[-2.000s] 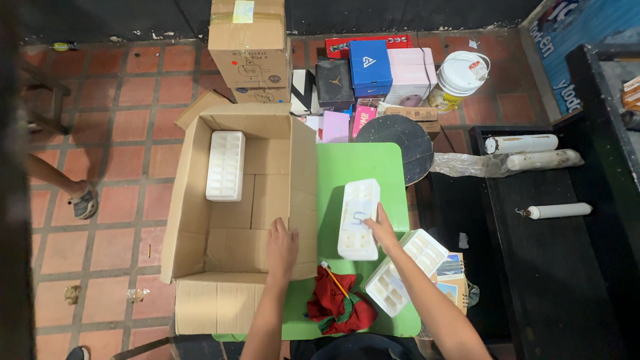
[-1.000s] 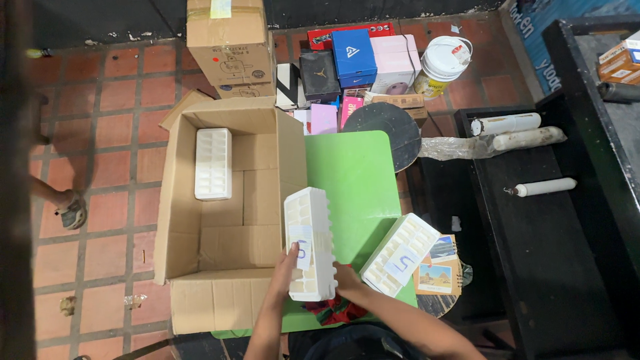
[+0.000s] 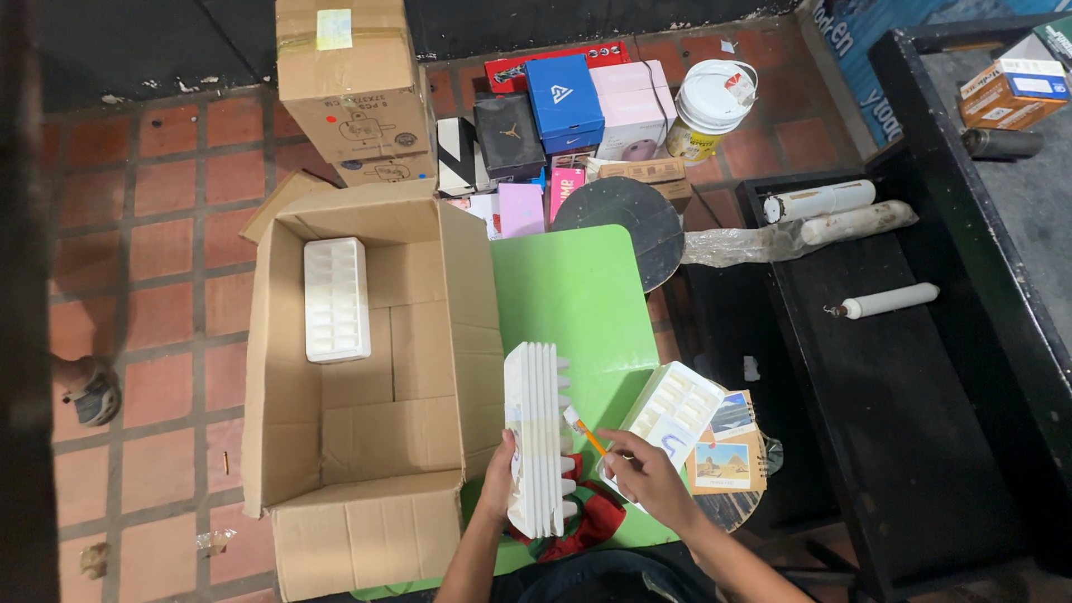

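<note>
My left hand [image 3: 500, 477] grips a stack of white plastic ice cube trays [image 3: 536, 440], turned on its side so the layered edges show. In my right hand [image 3: 641, 473] is an orange pencil [image 3: 590, 435], its white end close to the stack. Another white tray stack [image 3: 674, 406], with a handwritten mark on paper, lies on the green table [image 3: 569, 285] under and beside my right hand. Red and green cloth [image 3: 586, 519] lies below the held stack. To the left, an open cardboard box [image 3: 360, 435] holds one more white tray stack [image 3: 337, 299].
Tall cardboard boxes [image 3: 352, 92], shoe boxes [image 3: 565, 100] and a white bucket [image 3: 712, 105] stand behind. A spiral notebook [image 3: 729, 452] lies at the table's right. Black shelving [image 3: 904, 368] holds white cylinders. A person's foot [image 3: 94, 394] is at far left.
The tray stack has been turned on its side in my left hand. My right hand now holds the pencil, which lay on the cloth two seconds ago.
</note>
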